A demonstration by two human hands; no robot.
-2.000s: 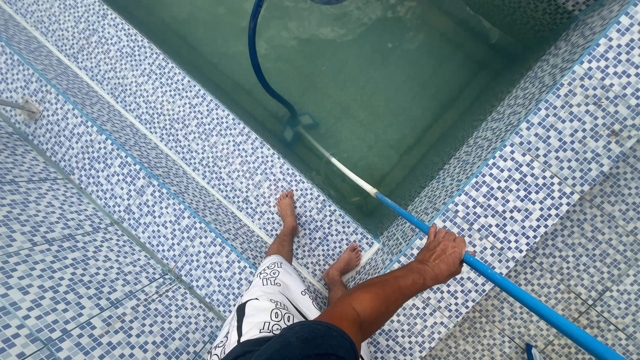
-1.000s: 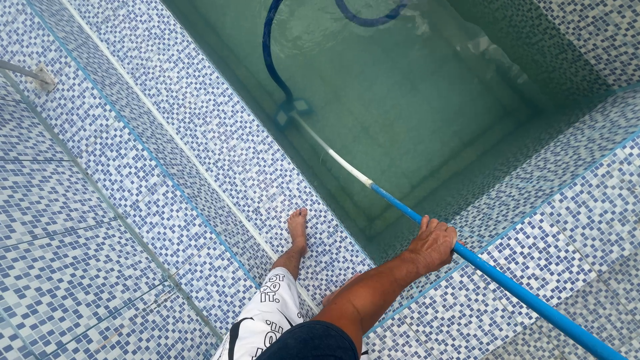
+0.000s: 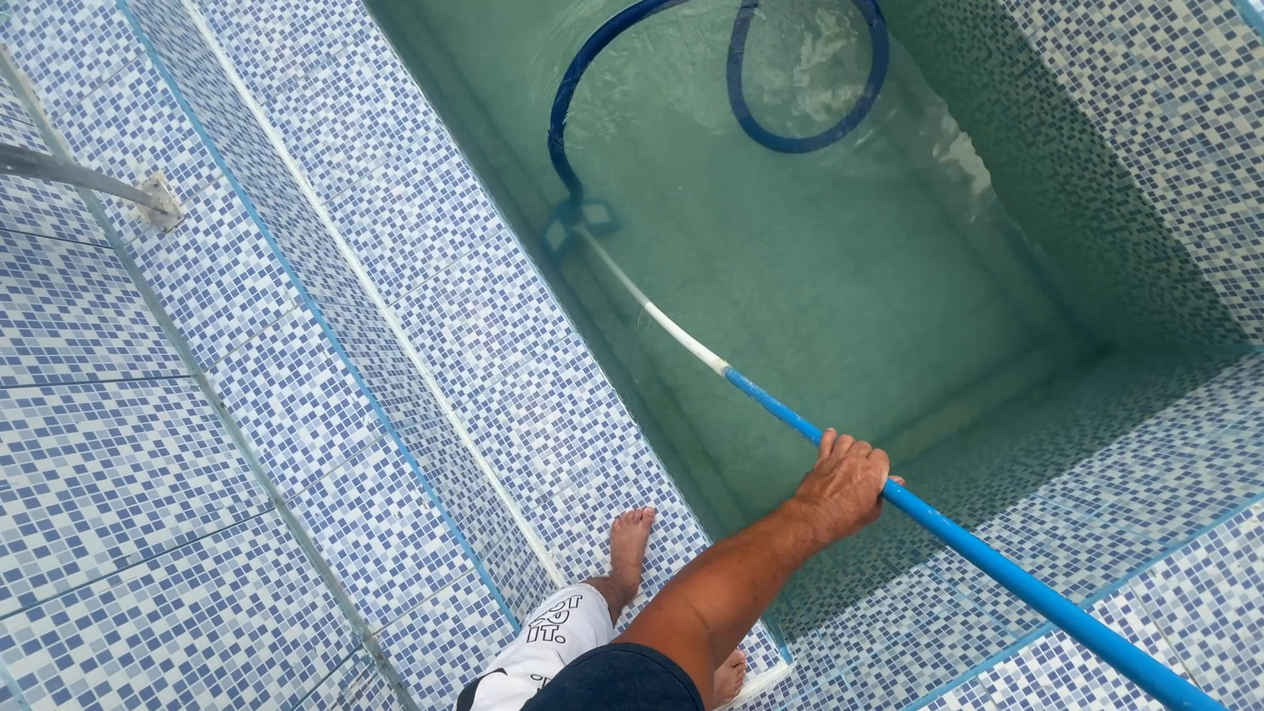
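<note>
My left hand (image 3: 844,484) is closed around a blue telescopic pole (image 3: 1027,583), just behind its joint with the thinner white section (image 3: 681,336). The pole slants from the lower right corner down into greenish pool water. At its submerged end, close to the left pool wall, is a dark blue vacuum head (image 3: 578,222) with paler panels; its outline is blurred by the water. A dark blue ribbed hose (image 3: 563,109) rises from the head, curves right and leaves the top edge. Another loop of hose (image 3: 790,148) floats at the upper middle. My right hand is out of view.
I stand barefoot on a mosaic-tiled ledge (image 3: 494,306) beside the water. Left of it a low tiled step (image 3: 346,326) runs alongside, and a metal rail (image 3: 89,178) is fixed there. Tiled walls (image 3: 1165,128) border the pool at right, with a tiled rim (image 3: 1185,612) at lower right.
The view has shifted, bringing the second hose loop into sight. My left hand has stayed around the pole throughout. The vacuum head remains under water near the left wall.
</note>
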